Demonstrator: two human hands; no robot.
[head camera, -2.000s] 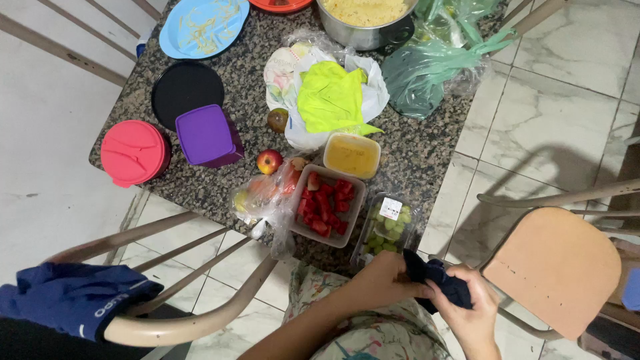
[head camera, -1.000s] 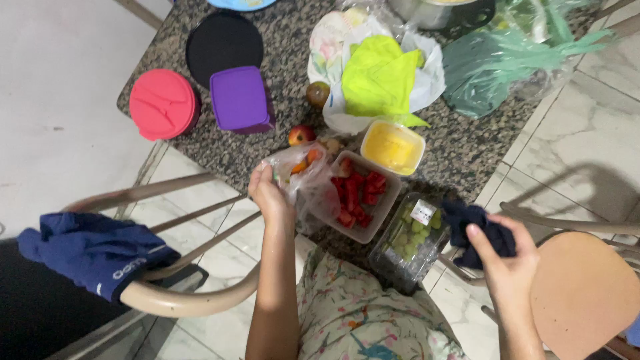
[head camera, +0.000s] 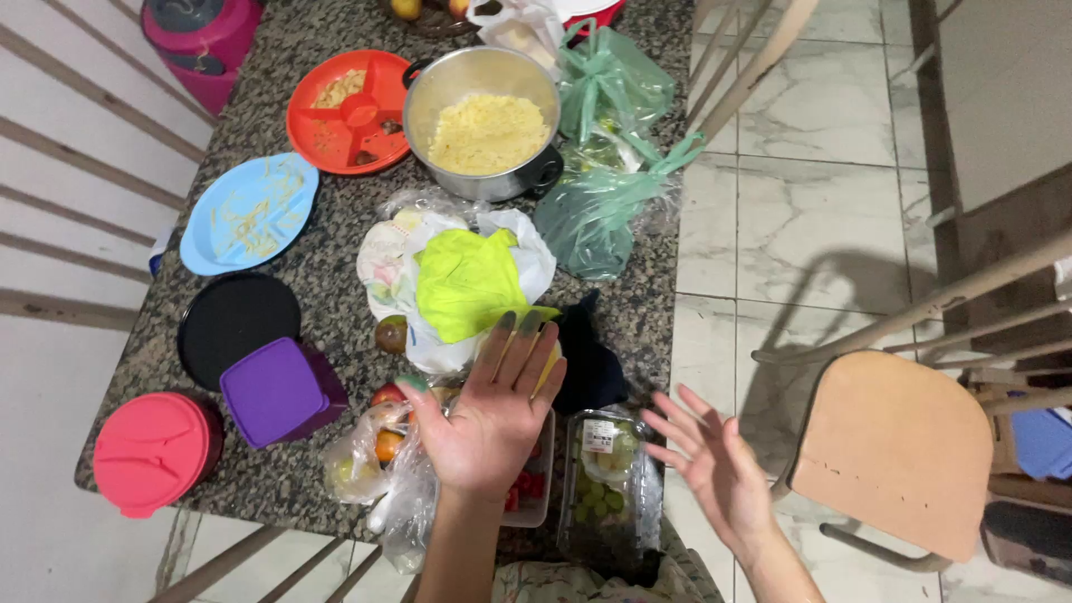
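My left hand (head camera: 494, 410) is raised palm up with its fingers apart and nothing in it, above a tub of red cut fruit (head camera: 528, 494) that it partly hides. My right hand (head camera: 712, 469) is also empty, fingers spread, just right of the clear plastic box of green grapes (head camera: 599, 498). A dark navy cloth (head camera: 589, 360) lies on the granite table above the grape box. Left of it, a neon yellow cloth (head camera: 469, 280) rests on a white plastic bag (head camera: 528, 251). A clear bag of fruit (head camera: 368, 465) lies left of my left hand.
A metal pot of grated yellow food (head camera: 490, 134), green plastic bags (head camera: 595, 218), a red divided plate (head camera: 352, 109) and a blue plate (head camera: 249, 213) stand farther back. A purple container (head camera: 276, 394) and pink container (head camera: 155, 452) are left. A chair (head camera: 896, 452) stands right.
The navy cloth, in my right hand before, now lies on the table. My left hand has let go of the clear fruit bag. The view has shifted toward the table's far part.
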